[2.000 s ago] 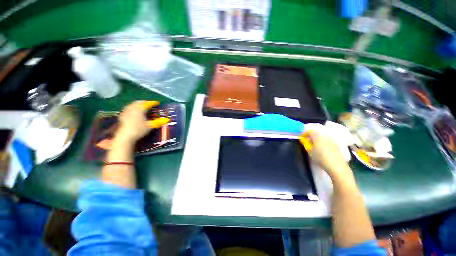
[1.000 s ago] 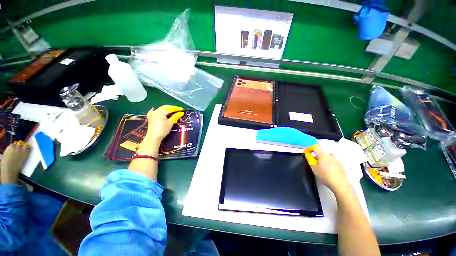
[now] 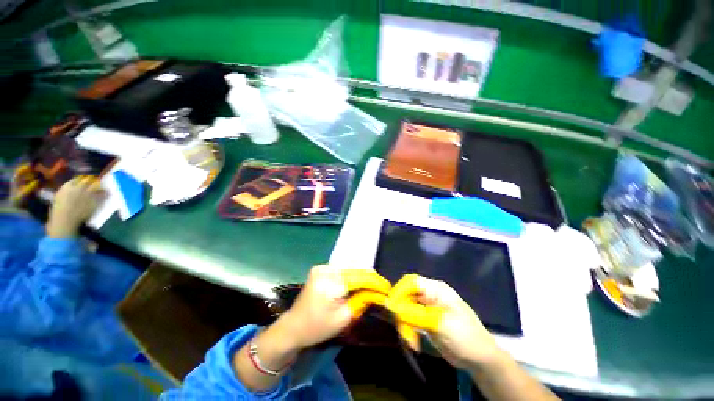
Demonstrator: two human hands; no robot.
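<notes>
My left hand [image 3: 333, 301] and my right hand [image 3: 438, 317] meet at the near edge of the mat, yellow finger cots on the fingertips. Together they pinch a thin dark sheet [image 3: 368, 327], blurred and mostly hidden below the fingers; it looks like a printed film. The tablet [image 3: 454, 270] lies black screen up on the white mat [image 3: 560, 333], its lower left part behind my hands. A stack of printed films [image 3: 290, 192] lies to the left. The light-blue scraper [image 3: 476, 214] lies between tablet and tray.
The black tray [image 3: 513, 176] holds one orange-brown tablet [image 3: 425, 157]. A white bottle [image 3: 252, 110] and clear bags [image 3: 321, 117] stand at the back left. A dish [image 3: 626, 290] and crumpled wipes [image 3: 560, 249] are at right. Another person's hand [image 3: 76, 205] is at far left.
My left hand has left the film stack with a thin sheet and moved in front of the tablet. My right hand has left the tablet's corner and joined it. The view has shifted left.
</notes>
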